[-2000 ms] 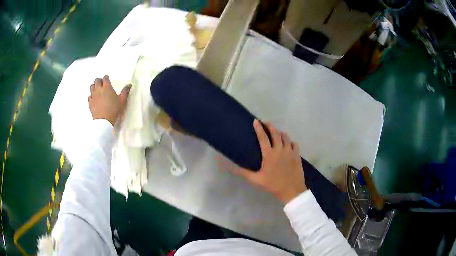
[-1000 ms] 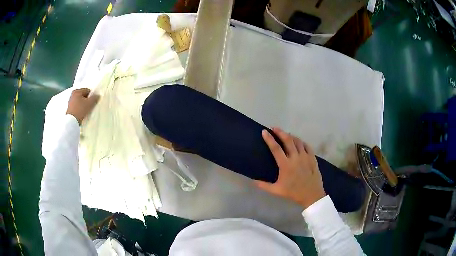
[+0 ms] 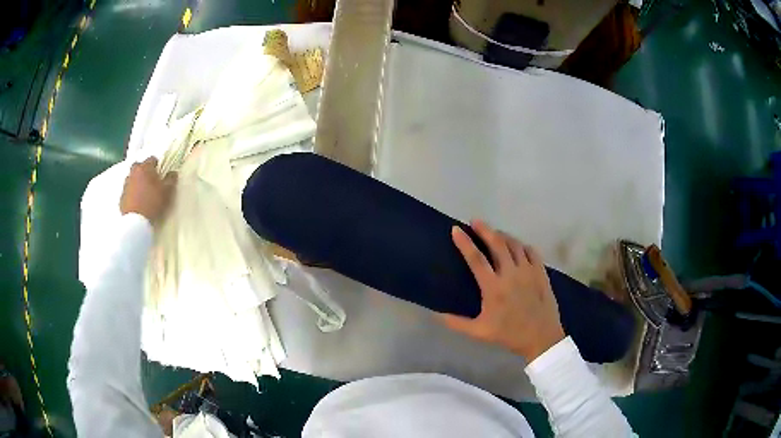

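Note:
A pile of white and cream garment pieces point(image 3: 214, 265) lies fanned out on the left of the table, with ragged lower edges. My left hand point(image 3: 147, 190) is at the upper left edge of the pile, fingers bent on the cloth; its fingertips are blurred, so I cannot tell whether it grips a piece. The dark navy sleeve board point(image 3: 368, 231) runs from the middle to the lower right, with no cloth on it. My right hand point(image 3: 510, 291) rests on its right half, fingers spread, holding nothing.
The steam iron point(image 3: 658, 278) stands on its metal rest point(image 3: 670, 352) at the right table edge, hose running right. A grey-beige support bar point(image 3: 353, 85) crosses the white table cover point(image 3: 514, 145). A yellow-tan lump point(image 3: 278, 43) lies at the far side. A white strap loop hangs below the board.
My left hand has moved left from the middle of the pile to its edge, and the pieces are more spread out. My right hand stays on the board, a little further right along it.

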